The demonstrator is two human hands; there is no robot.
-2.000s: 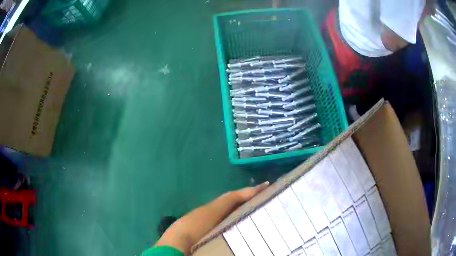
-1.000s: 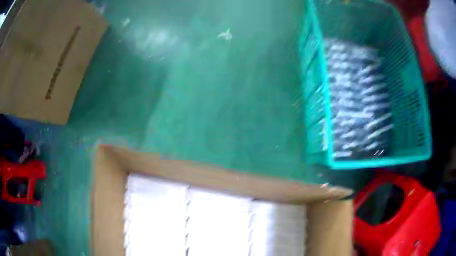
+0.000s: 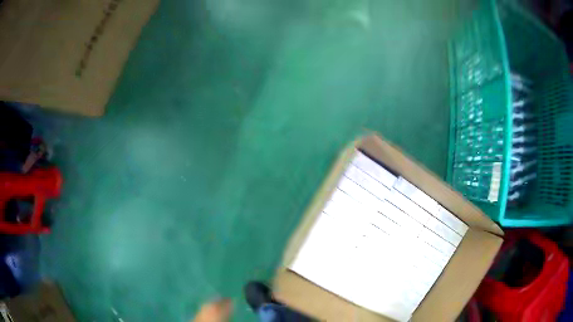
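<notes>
A brown open shipping carton (image 3: 468, 261) stands at the lower right, close to the green crate. Its long sides run slantwise, and white unit boxes (image 3: 377, 242) lie inside in tight rows. My left hand (image 3: 213, 311) is a small blurred patch at the bottom edge, left of the carton and apart from it. Most of it is cut off, so its fingers and any hold cannot be made out. My right hand is out of the picture.
The green crate (image 3: 480, 138) with silvery wrapped sticks is at the right, above a red stool (image 3: 528, 277). A brown flat carton (image 3: 60, 53) is upper left; another red stool (image 3: 28, 195) is at the left edge. A dark shoe (image 3: 257, 294) is beside the carton.
The left hand no longer rests on the carton's side. The carton now shows turned slantwise and lower in view. The view has shifted, with the crate further right.
</notes>
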